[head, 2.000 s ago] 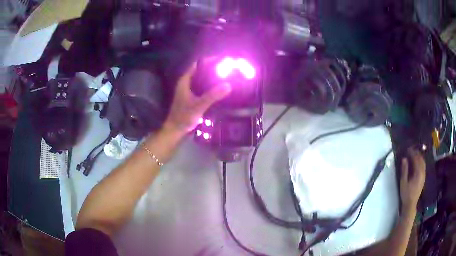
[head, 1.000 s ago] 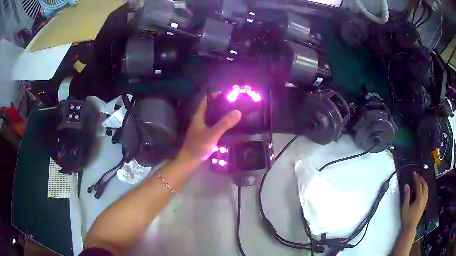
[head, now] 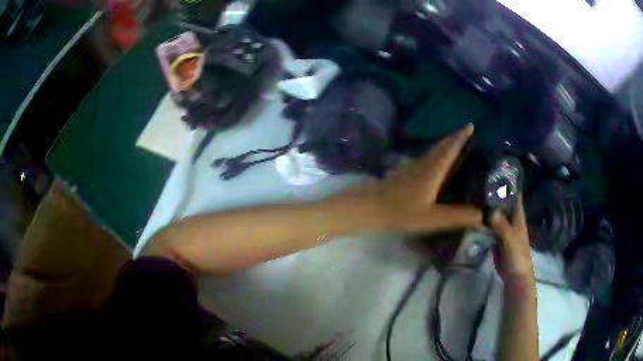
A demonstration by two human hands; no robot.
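Observation:
A dark PTZ camera (head: 502,176) stands right of centre, its ball head turned partly sideways with a white glint on it. Its lower lens module (head: 474,248) faces me. My left hand (head: 423,190) is blurred and lies around the camera's left side, thumb across the front and a finger up along the body. My right hand (head: 513,243) holds the ball head's lower right edge. The left hand hides part of the housing.
Two dark cameras stand at left, one with a four-LED panel (head: 247,53), one with plug leads (head: 352,123). More housings stand behind. Black cables (head: 402,310) run over the white sheet (head: 303,296). A crumpled white wrap (head: 299,168) and a pink picture card (head: 180,62) are at left.
The view has swung left, so things appear further right. My right hand has come from the right side onto the camera. The pink LED glow is gone and the ball head has turned.

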